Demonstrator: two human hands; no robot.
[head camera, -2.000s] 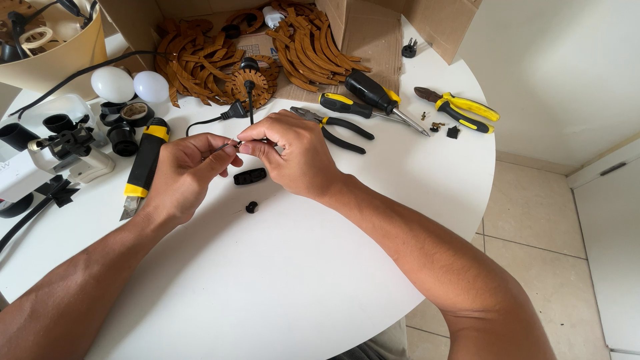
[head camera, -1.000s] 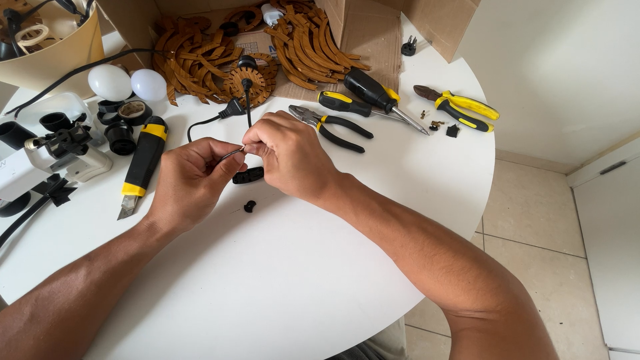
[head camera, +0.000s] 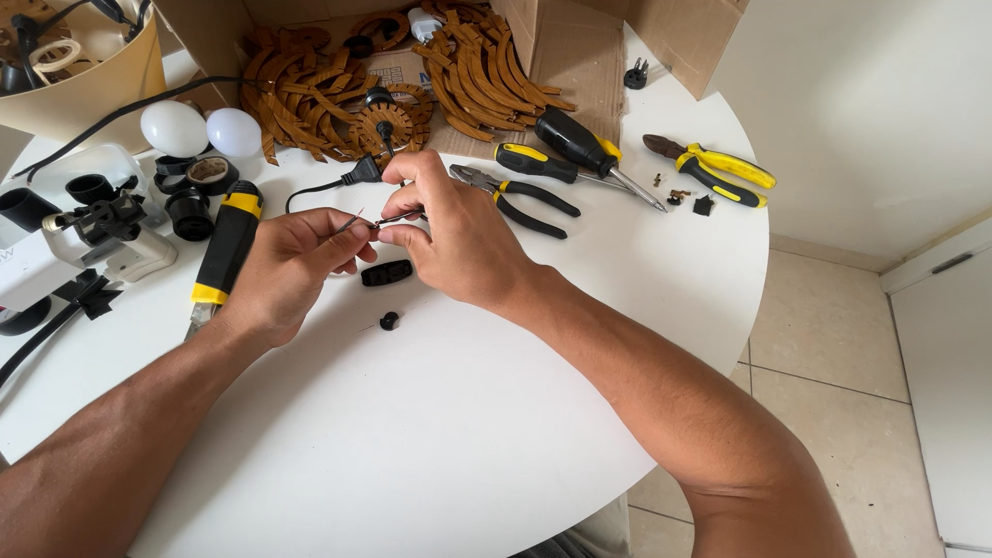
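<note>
Between its thumb and fingers my left hand (head camera: 298, 267) pinches a thin black electrical wire (head camera: 348, 223) whose end shows bare copper strands. My right hand (head camera: 457, 232) grips another dark length of wire (head camera: 399, 218), and the fingertips of both hands nearly meet. Just below them a black oval plastic housing (head camera: 387, 273) lies on the white table, with a small round black part (head camera: 389, 320) nearer me. Behind the hands are a black plug (head camera: 362, 172) on a cord and combination pliers (head camera: 515, 194) with black and yellow handles. A utility knife (head camera: 226, 248) lies beside my left wrist.
Screwdrivers (head camera: 577, 143), diagonal cutters (head camera: 709, 167) and small metal bits (head camera: 678, 197) lie at the right. A cardboard box (head camera: 577, 74) with curved wooden pieces (head camera: 480, 74) stands behind. White bulbs (head camera: 173, 128), black sockets (head camera: 188, 213) and a cream bucket (head camera: 116, 97) are at the left.
The fingers of my right hand have lifted and spread more, and a bare copper wire end now shows above my left fingertips. The hands have otherwise stayed over the same spot.
</note>
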